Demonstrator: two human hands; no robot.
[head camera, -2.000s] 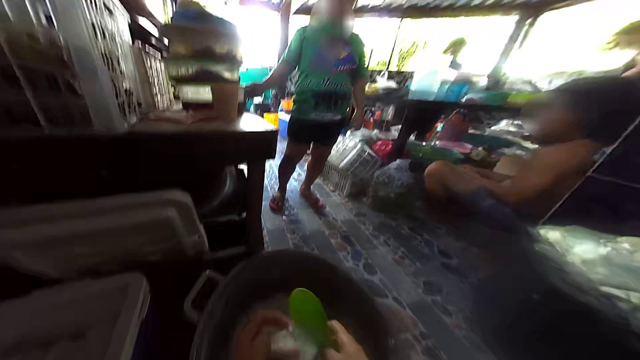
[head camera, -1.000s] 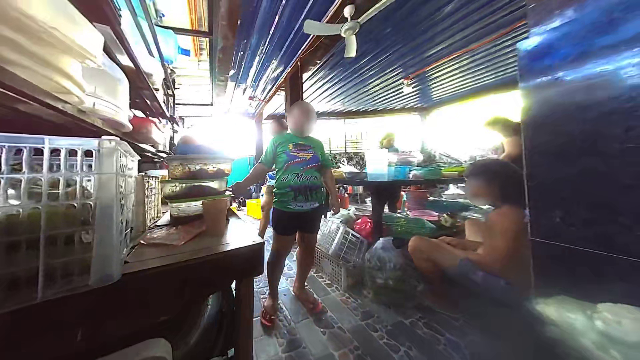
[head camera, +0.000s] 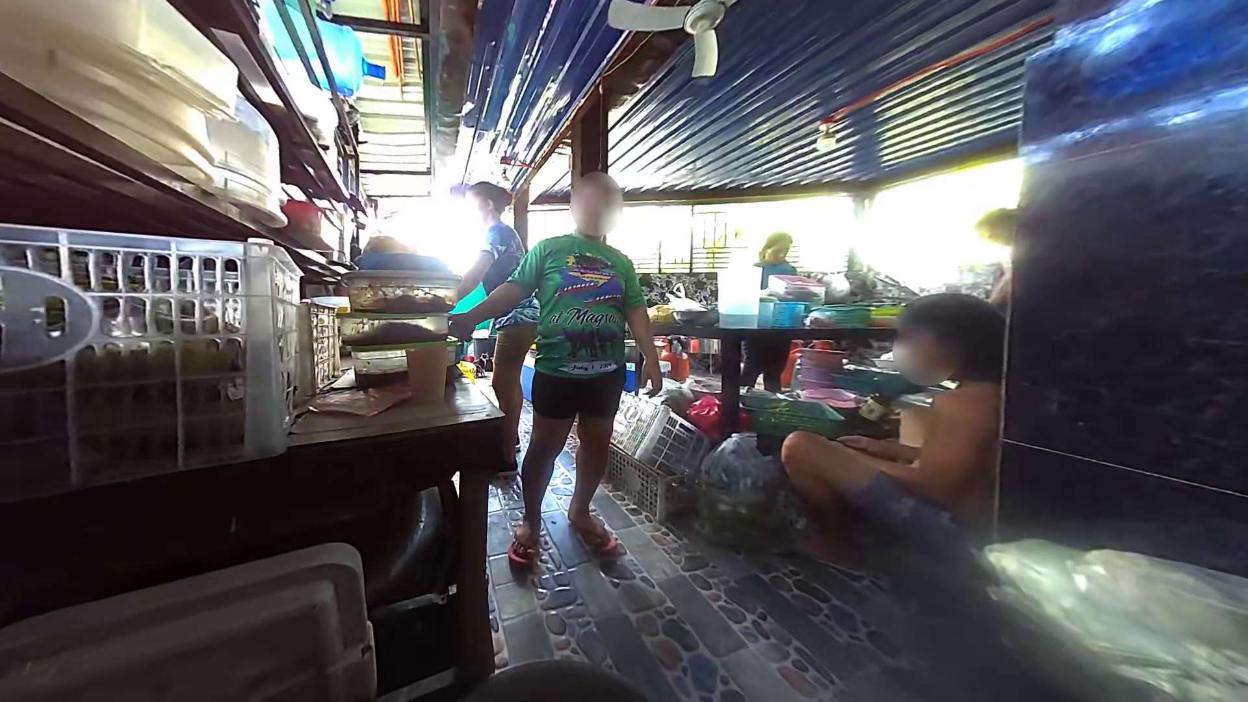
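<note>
Neither my left hand nor my right hand shows in the head view now. Only the dark rim of a tub (head camera: 554, 682) shows at the bottom edge; its inside is out of sight. Left of it, under a wooden table (head camera: 409, 425), is a pale plastic container (head camera: 195, 624). On that table stand stacked clear food containers (head camera: 398, 327), a brown cup (head camera: 426, 374) and a white plastic crate (head camera: 146, 351).
A person in a green shirt (head camera: 585, 302) stands on the stone-patterned floor, another behind. A person sits (head camera: 951, 439) at right near a filled plastic bag (head camera: 741, 487). Crates (head camera: 639, 483) lie mid-floor. A dark tiled pillar (head camera: 1121, 322) and pale plastic bags (head camera: 1121, 604) are at right.
The view has tilted up from the tub, where two seconds ago both hands were beside a green object. A person in blue behind the one in green shows more fully now.
</note>
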